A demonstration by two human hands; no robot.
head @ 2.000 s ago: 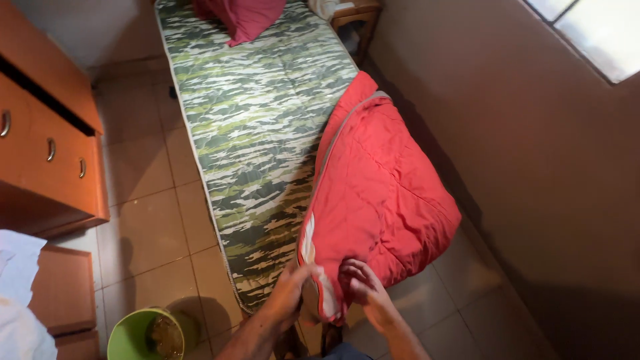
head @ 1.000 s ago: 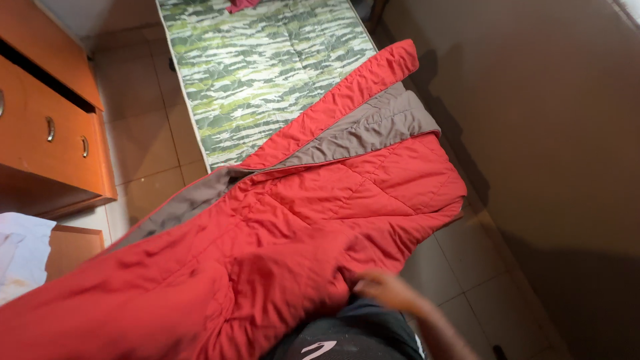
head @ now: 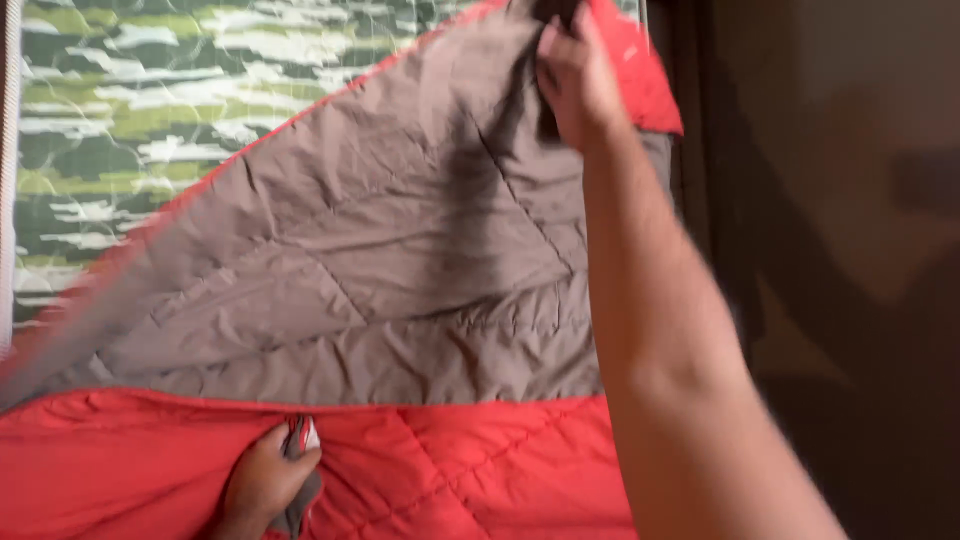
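Observation:
A red quilted comforter with a grey-brown lining (head: 405, 210) lies partly unfolded across a mattress with a camouflage pattern (head: 150, 90). At the lower left, my left hand (head: 270, 472) is closed on a bunched edge of the comforter, where some grey lining and a bit of white show. My right hand (head: 574, 71) reaches to the far upper right corner, its fingers at a dark fold beside a red turned-over flap (head: 645, 82). That hand is blurred, and whether it grips the cloth cannot be told.
A brown wall (head: 847, 150) with shadows on it stands along the right side, close to the mattress. The pale piped edge of the mattress (head: 9, 180) runs down the far left of the view.
The comforter has been opened out, showing much more of its grey-brown lining. My right hand has moved from the near edge to the far right corner. The view is now closer to the bed.

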